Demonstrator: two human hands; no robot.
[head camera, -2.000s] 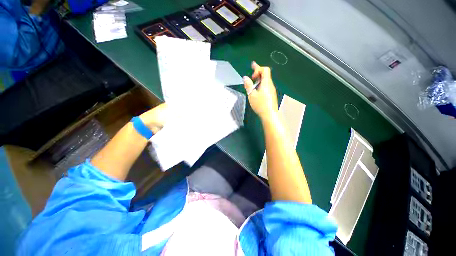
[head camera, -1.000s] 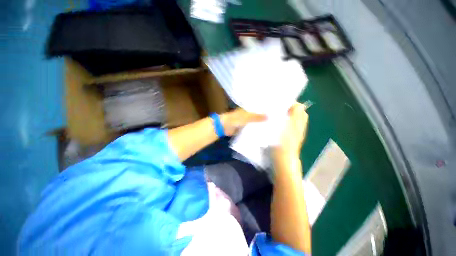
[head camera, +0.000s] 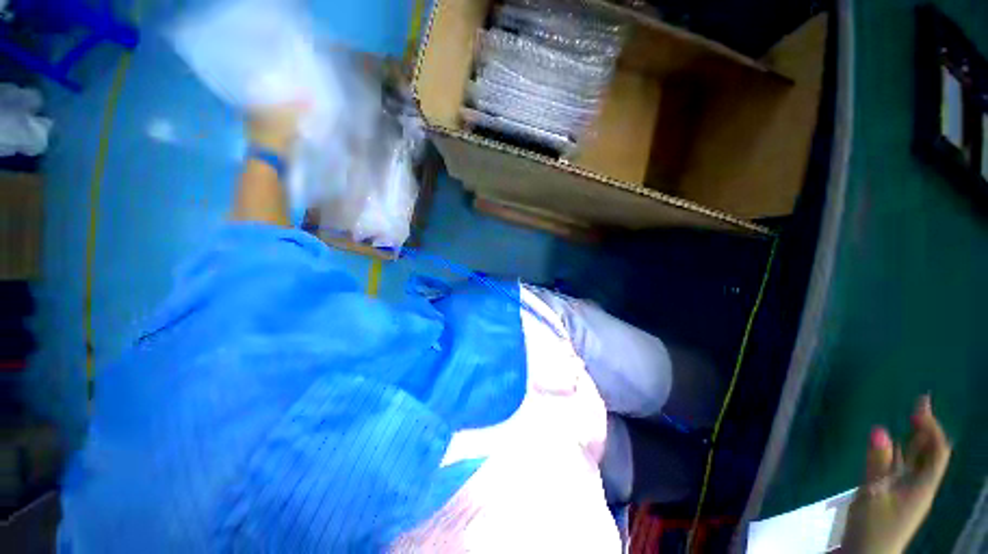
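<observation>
My left hand (head camera: 276, 121) is at the upper left, blurred, with a blue band on the wrist. It holds a bunch of whitish translucent bags (head camera: 244, 49) over the floor, beside a small carton of crumpled clear bags (head camera: 385, 200). My right hand (head camera: 901, 489) is at the lower right over the green bench, its lower part cut off by the picture's edge. Its fingertips are apart. A faint pale line shows at the fingers; I cannot tell if it is a tool. A pale strip (head camera: 796, 530) lies beside this hand on the bench.
An open brown carton (head camera: 607, 189) stands between the small carton and the bench, with a stack of bagged packets (head camera: 542, 81) inside. The green bench (head camera: 899, 292) runs down the right, with a black tray (head camera: 953, 97) at its upper part. A blue stool (head camera: 70, 38) stands upper left.
The view has swung left and down to the floor. My left hand has moved the white bags away from the bench and past the brown carton. My right hand has separated from the bags.
</observation>
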